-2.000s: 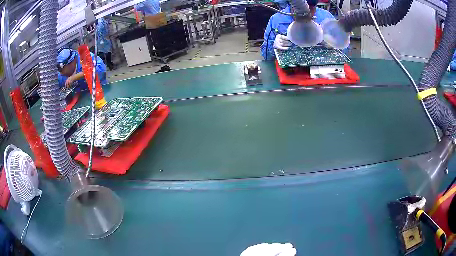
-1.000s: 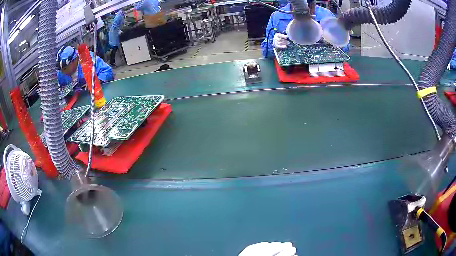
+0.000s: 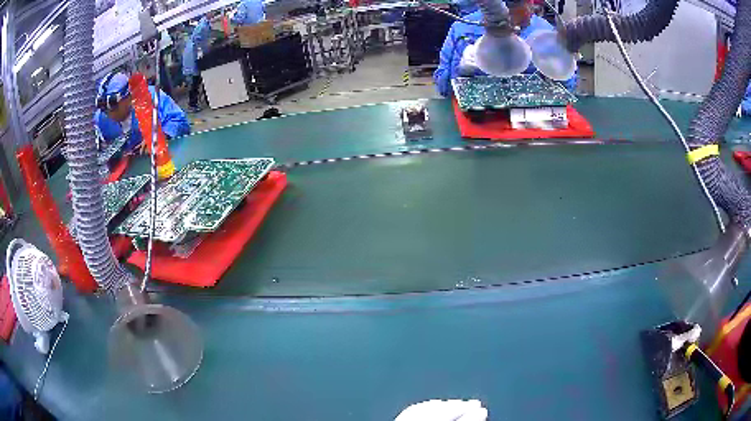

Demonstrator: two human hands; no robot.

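A white glove (image 3: 442, 410) shows at the bottom edge, a little right of the middle. It is cut off by the edge, so I cannot tell which of my hands it is or whether it holds anything. No other part of my hands is visible. Nearest at the right, a soldering iron (image 3: 710, 368) with a black handle and yellow bands rests in a dark stand (image 3: 661, 370) with a tan sponge pad. A green circuit board (image 3: 202, 197) sits tilted on a red carrier (image 3: 216, 261) at the left, away from the glove.
A clear funnel (image 3: 156, 348) on a grey ribbed hose (image 3: 82, 148) hangs front left beside a white fan (image 3: 34, 288). Another hose (image 3: 715, 119) and clear funnel (image 3: 708, 275) hang at the right. Across the bench, a person in blue (image 3: 455, 49) is behind another board (image 3: 515, 92).
The left board and its red carrier have shifted slightly to the right. The person at the left has changed posture. The white glove has barely moved.
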